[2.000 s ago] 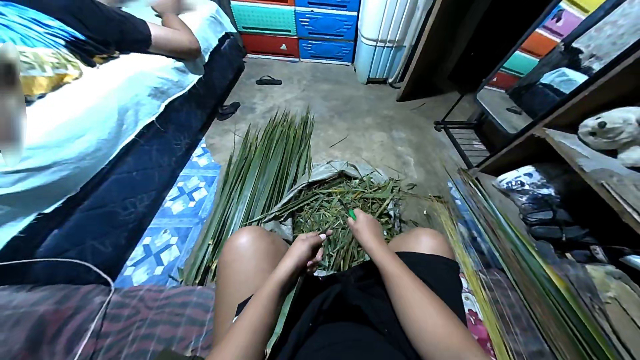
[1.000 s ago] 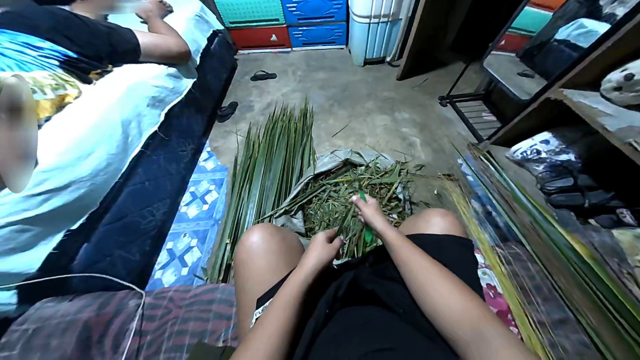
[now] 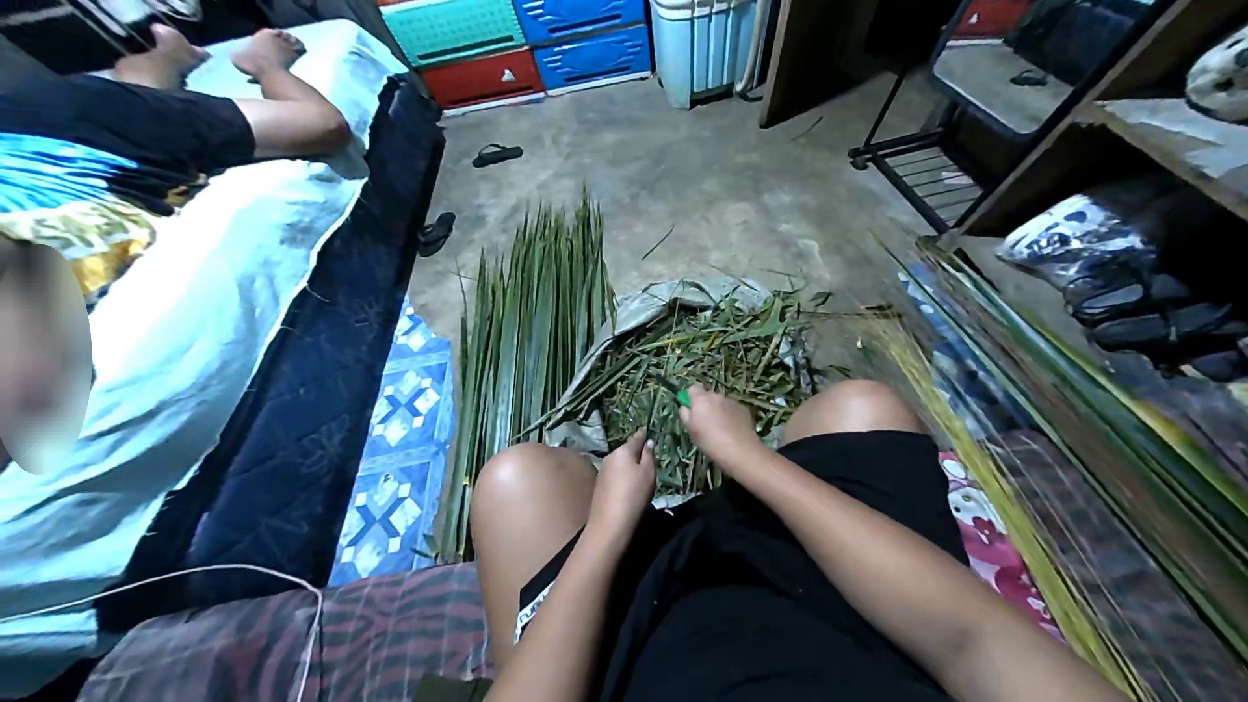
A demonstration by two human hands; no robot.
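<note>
My right hand (image 3: 720,425) is closed on a green-handled tool (image 3: 683,398), apparently a knife, whose dark, narrow end points up and left. Close by on the left, my left hand (image 3: 625,477) has its thumb and fingers together; whether a thin strip is pinched between them is unclear. Both hands are over a pale sack (image 3: 636,310) heaped with green palm leaf cuttings (image 3: 726,356), between my knees. Beside the sack on the left lies a bundle of long green palm leaflets (image 3: 536,302). More long fronds and thin yellowish strips (image 3: 1082,419) lie at my right.
A person (image 3: 292,117) lies on the bed (image 3: 234,263) at the left. Sandals (image 3: 498,154) are on the concrete floor (image 3: 702,185). Colourful plastic drawers (image 3: 585,58) stand at the back. On the right are a metal-framed mirror (image 3: 1024,73) and wooden shelving (image 3: 1131,146) with shoes below.
A second ago the green handle hung downward at my right hand; now it shows at the fingertips, with the tool pointing up and left. My left hand has stayed low beside it.
</note>
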